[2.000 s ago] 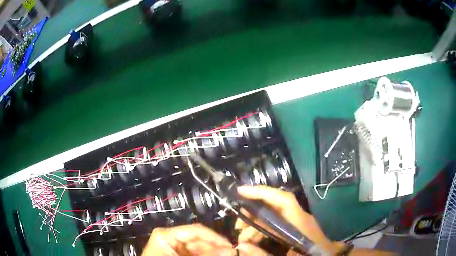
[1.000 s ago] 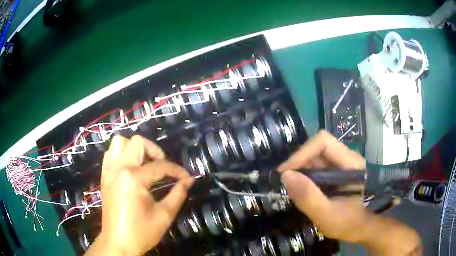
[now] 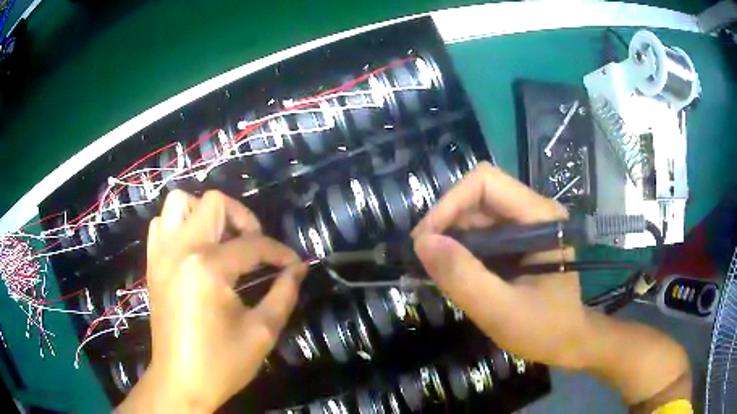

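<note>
My right hand (image 3: 509,267) holds the black soldering iron (image 3: 485,242), which lies nearly level and points left. The bent silver solder feed tube (image 3: 372,283) runs just below the iron's tip. My left hand (image 3: 218,291) pinches a thin lead wire (image 3: 257,280) between thumb and forefinger. The wire's end is at the iron's tip, beside a round black and silver part (image 3: 311,233); exact contact cannot be told. Rows of these parts stand on edge in the black tray (image 3: 473,121). Red and white leads (image 3: 303,125) drape over the upper row and part of a lower one.
A tangled red-white wire bundle (image 3: 20,267) lies left of the tray. To the right are a small black tray (image 3: 537,121) with metal bits, a white-grey box (image 3: 669,162) and a solder spool (image 3: 664,69). A white edge strip (image 3: 517,24) runs behind.
Both hands have come apart from close together and now meet at the wire and iron tip. The iron has swung nearly level. The view has shifted, so the tray shows higher in the picture.
</note>
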